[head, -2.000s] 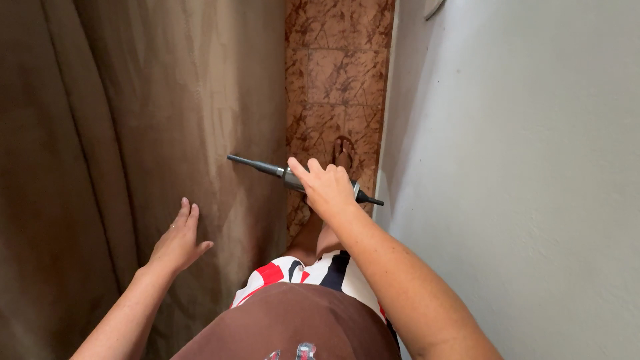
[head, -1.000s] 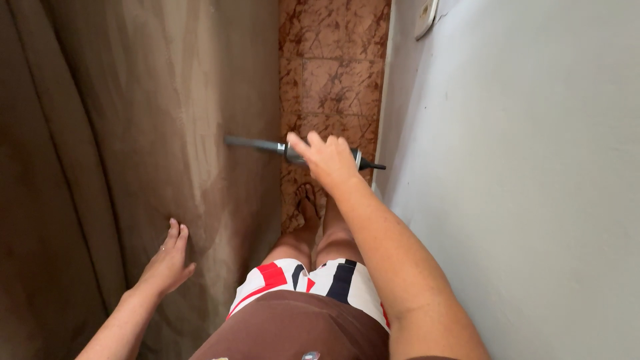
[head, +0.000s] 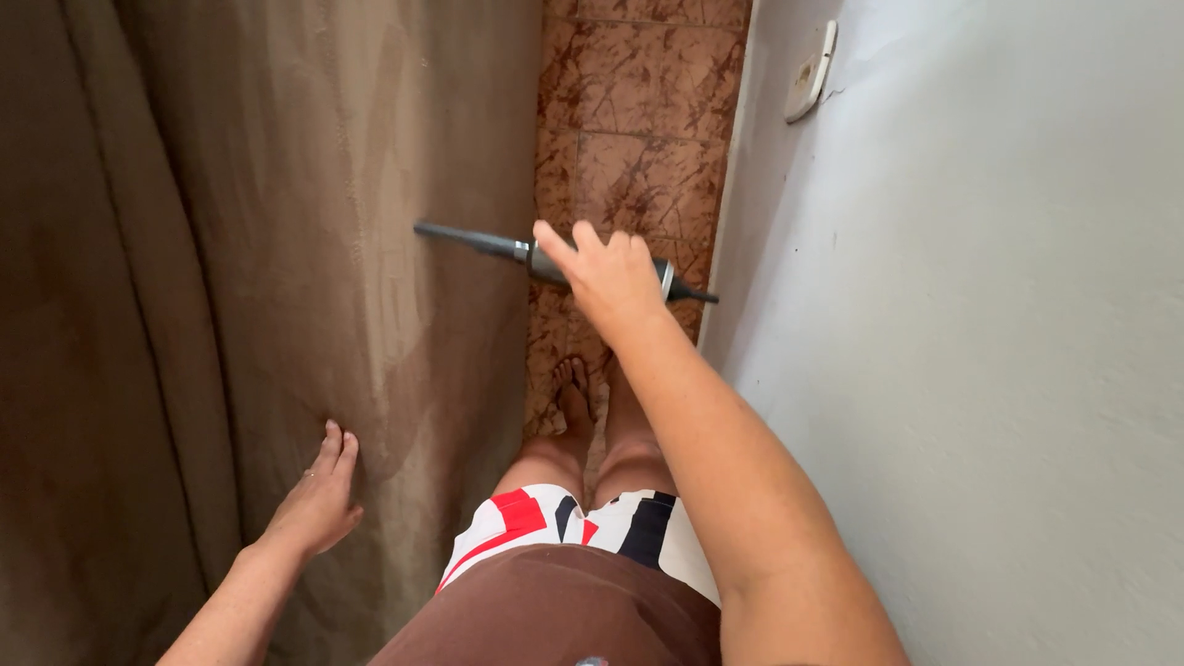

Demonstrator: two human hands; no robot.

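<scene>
My right hand (head: 618, 277) is closed around the grey body of a handheld vacuum cleaner (head: 546, 265), which lies nearly crosswise in view. Its long dark crevice nozzle (head: 470, 239) points left, the tip over the brown suede-like upholstery of a sofa (head: 388, 185); whether the tip touches the fabric I cannot tell. A thin black end sticks out on the right, near the wall. Lower left, my left hand (head: 319, 499) rests on or just above the same upholstery, empty, with its thumb apart from the fingers and a ring on one finger.
A pale grey wall (head: 980, 305) runs along the right, with a white wall socket (head: 812, 72) near the top. Between wall and sofa lies a narrow strip of reddish-brown marbled floor tiles (head: 647, 176), where my legs and a sandalled foot (head: 572, 375) show. Dark folds mark the upholstery at far left.
My right hand keeps its hold on the vacuum cleaner throughout. The view has shifted, and more of the wall socket shows. My left hand stays low over the upholstery, empty.
</scene>
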